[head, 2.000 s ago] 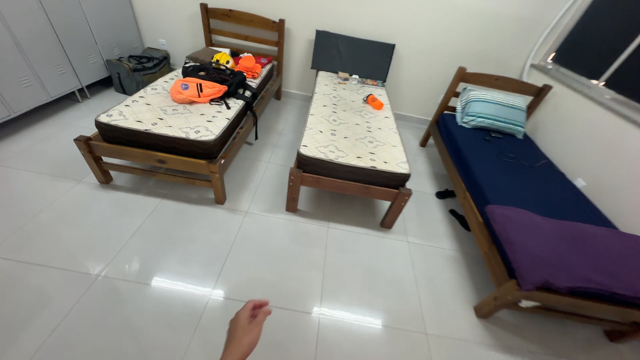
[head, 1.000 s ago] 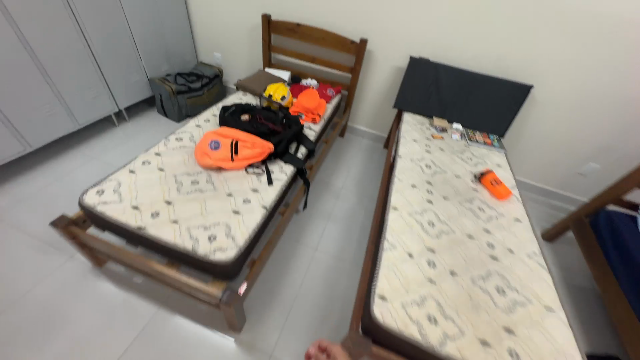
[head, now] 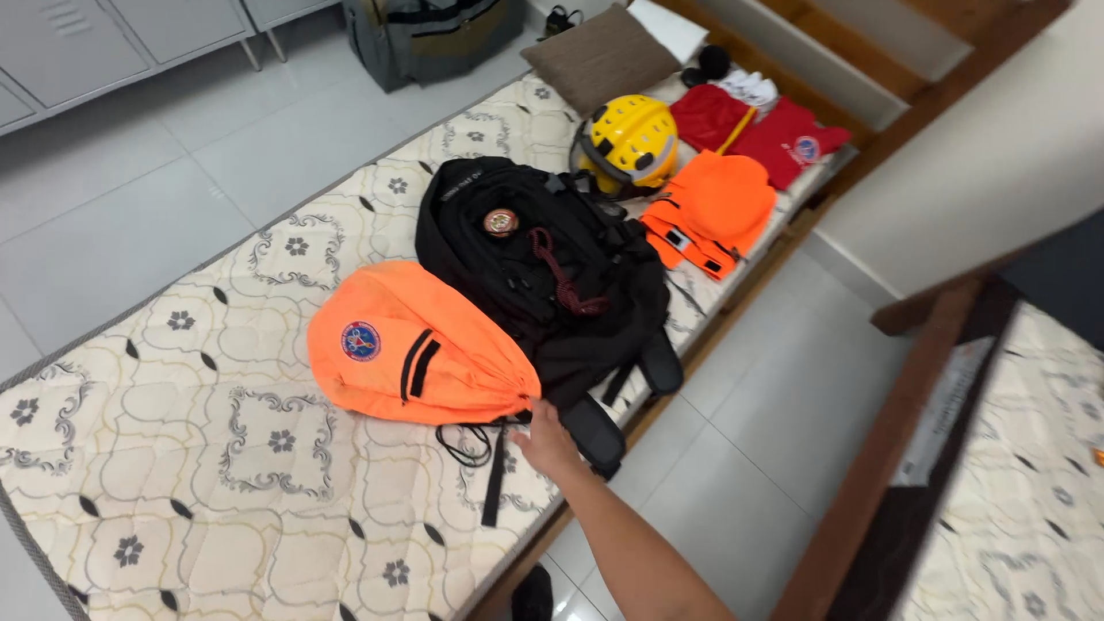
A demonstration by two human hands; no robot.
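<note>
My right hand (head: 548,442) reaches in from the lower right, its fingertips at the gathered end of an orange fabric bag (head: 405,345) with a round emblem. Whether the fingers grip the fabric cannot be told. Against the bag lies a black backpack (head: 552,259) with a dark red cord (head: 561,276) and a round patch on it. A thin black cord and a black strap (head: 494,479) lie on the mattress (head: 285,517) just left of my hand. Beyond the backpack are a yellow helmet (head: 636,142) and a folded orange garment (head: 716,207). My left hand is not in view.
Red fabric items (head: 780,142), a brown cushion (head: 601,56) and white items lie toward the wooden headboard (head: 828,43). A grey duffel bag (head: 431,39) stands on the floor near grey metal lockers (head: 129,43). At the right is a second bed's wooden rail (head: 888,448).
The view has moved much closer to the left bed. My right hand, over the floor and then near the middle bed's corner earlier, is now at the orange bag.
</note>
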